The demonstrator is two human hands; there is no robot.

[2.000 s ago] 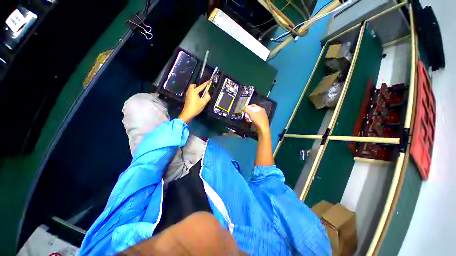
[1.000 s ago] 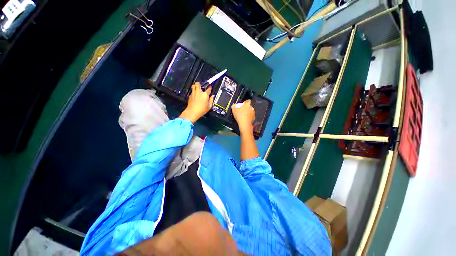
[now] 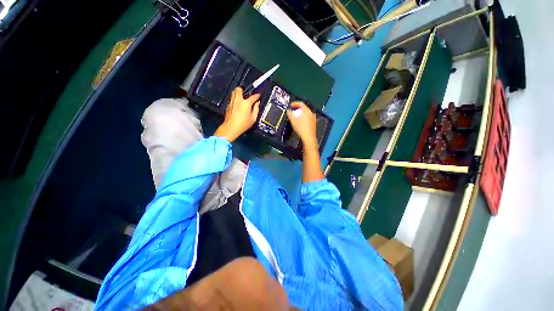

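My left hand (image 3: 240,115) holds scissors (image 3: 265,76) over the black tray, blades together and pointing up and right. My right hand (image 3: 304,124) is closed on a small white thing (image 3: 297,113), perhaps the tape strip, over the right part of the tray. Between my hands a phone housing (image 3: 275,110) with pale and metallic inner parts and a yellow-edged dark area lies in the black tray (image 3: 198,102). A glossy dark phone screen (image 3: 218,76) lies in the left pocket. My right hand hides part of the pockets under it.
The tray rests across a dark green bench surface (image 3: 258,42), beside my knee (image 3: 173,130). A long white bar (image 3: 291,30) lies behind. A binder clip (image 3: 175,12) is at upper left. Shelving at right holds cardboard boxes (image 3: 383,106) and dark red fixtures (image 3: 446,146).
The scissor blades, spread apart at first, are now together and point further right. My right hand moved left, then slightly up. The tray sits a little higher in view.
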